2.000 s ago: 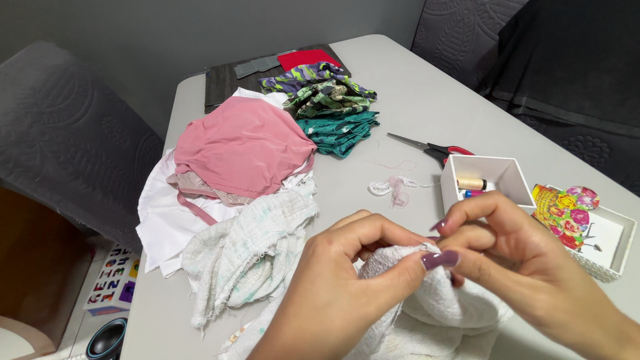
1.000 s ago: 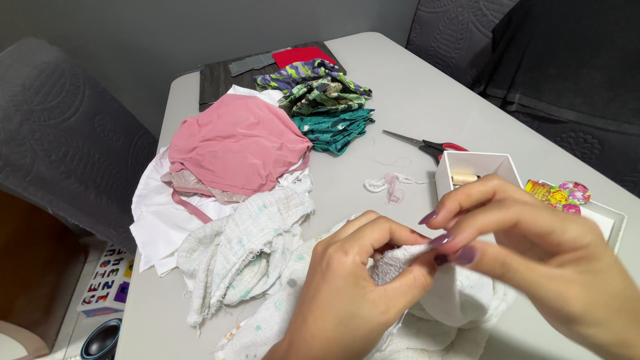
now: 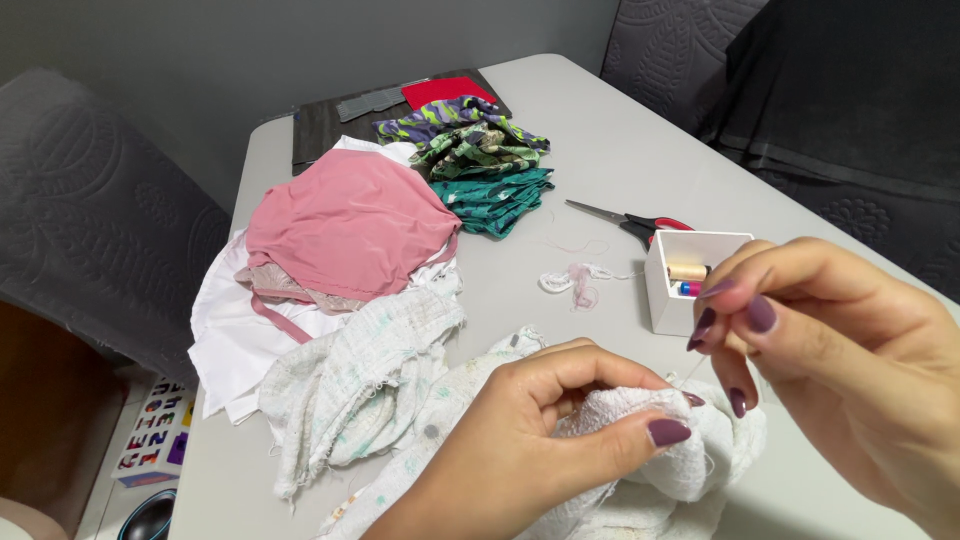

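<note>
My left hand (image 3: 570, 427) pinches a folded edge of white textured cloth (image 3: 622, 409) between thumb and fingers. Just above and to its right, my right hand (image 3: 810, 330) has its thumb and index fingertip together, and a thin thread (image 3: 697, 371) runs from them down to the cloth edge. Whether a needle is between those fingertips cannot be made out. Beyond the right hand, an open white box (image 3: 664, 300) holds a cream thread spool (image 3: 686, 271) and a blue and pink one. Scissors with black and red handles (image 3: 637, 223) lie behind the box.
A pink garment (image 3: 352, 225) lies on white fabric at the left, with printed white cloth (image 3: 367, 375) in front of it. Folded patterned fabrics (image 3: 487, 157) and a red piece (image 3: 446, 91) are at the back. Loose lace and thread (image 3: 577, 283) lie mid-table. Covered chairs flank the table.
My right hand has lifted away from the cloth edge, and a length of thread now shows between them. My left hand keeps its hold on the white cloth.
</note>
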